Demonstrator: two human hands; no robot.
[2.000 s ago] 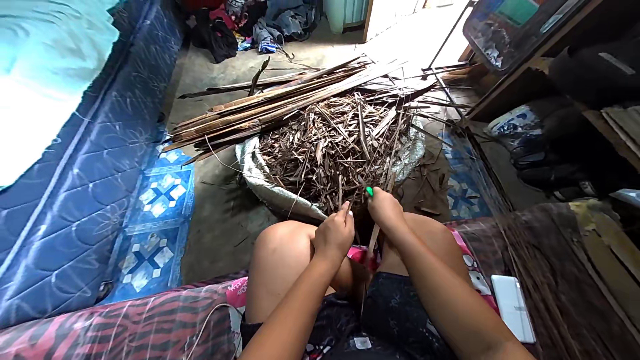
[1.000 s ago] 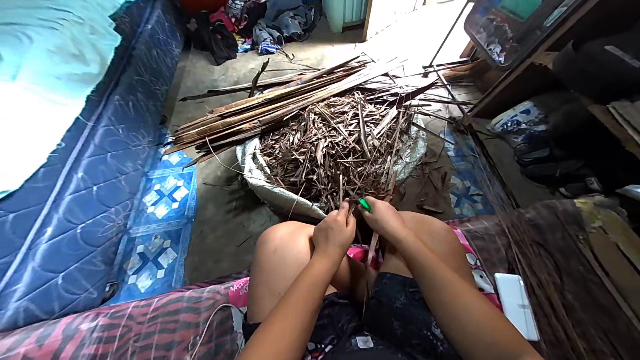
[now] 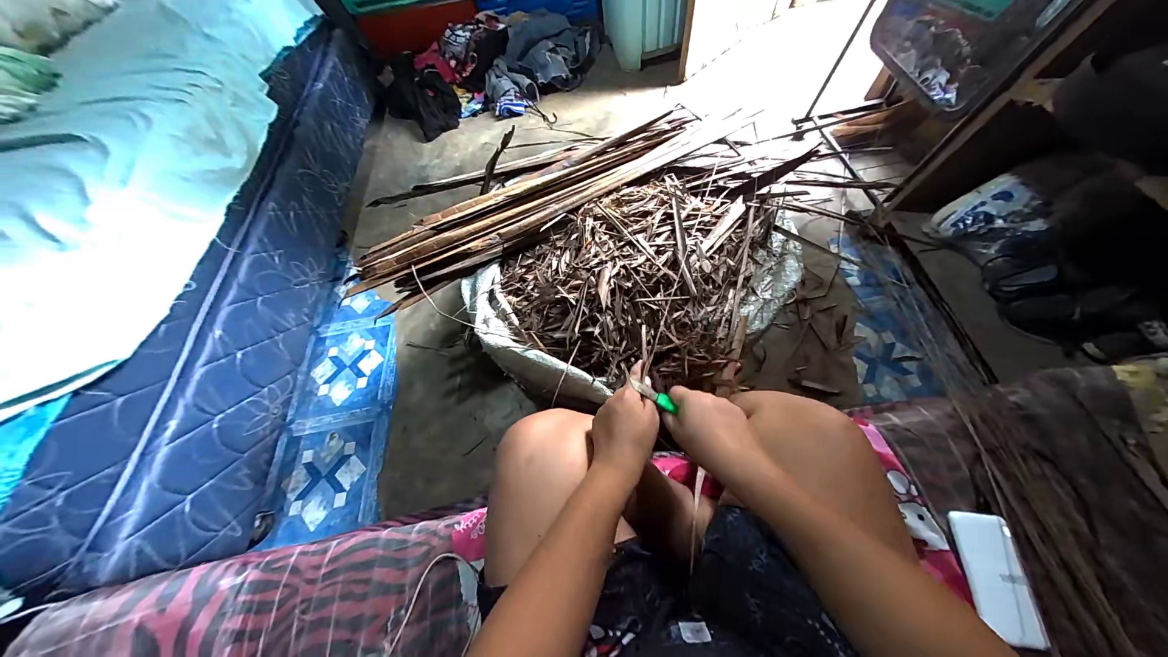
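Observation:
My left hand (image 3: 626,427) is closed around a thin dry strip of plant stalk (image 3: 644,351), whose end sticks up past the fingers. In my right hand (image 3: 707,422) is a small knife with a green handle (image 3: 667,402), its short blade against the strip at my left thumb. Both hands meet above my knees. Just beyond them stands a white woven sack (image 3: 520,358) with its rim rolled down, heaped with brown shavings and broken strips (image 3: 620,274). A bundle of long dry stalks (image 3: 538,196) lies across the sack's far left side.
A blue mattress (image 3: 228,301) stands at the left. Clothes (image 3: 511,64) lie on the floor at the back. Shoes (image 3: 1031,283) are at the right. A white phone (image 3: 999,579) and long thin strips (image 3: 1022,493) lie on the seat at my right.
The green-handled knife has shifted slightly between the hands and its blade now shows at my left thumb. Both hands stay close together above my knees.

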